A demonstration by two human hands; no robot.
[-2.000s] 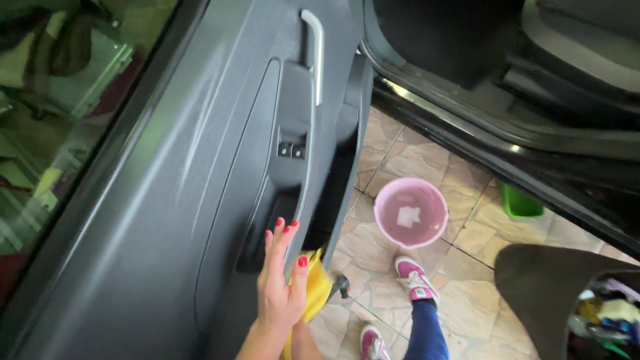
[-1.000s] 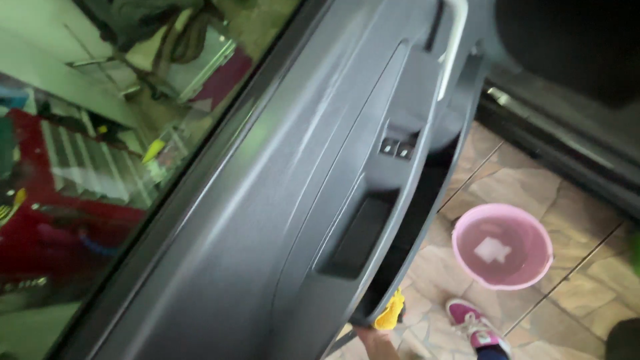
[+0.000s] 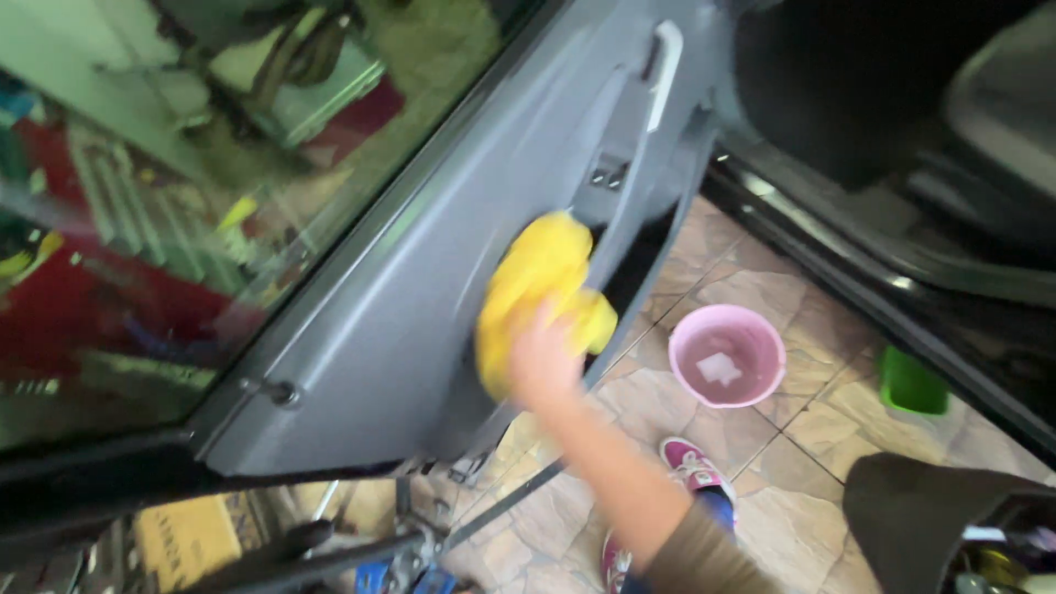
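Note:
My right hand [image 3: 544, 355], blurred by motion, presses a bunched yellow cloth [image 3: 536, 280] against the grey inner panel of a car door [image 3: 396, 280]. The cloth covers the area of the pull recess, just below the window switches [image 3: 607, 176] and beside the open door pocket [image 3: 635, 264]. The silver inner door handle [image 3: 665, 74] is higher up the panel. My left hand is out of view.
A pink bucket [image 3: 772, 355] with liquid and a white piece inside stands on the tiled floor, near a green container [image 3: 912, 384]. A dark bin [image 3: 891, 520] holds mixed items. A cardboard box [image 3: 186, 536] and metal stand parts [image 3: 425, 536] lie beneath the door edge. The car sill [image 3: 874, 264] runs along the right.
The yellow cloth has moved from low by the door's end edge up onto the panel, with my right hand on it. My left hand, seen over the panel two seconds ago, has left the view.

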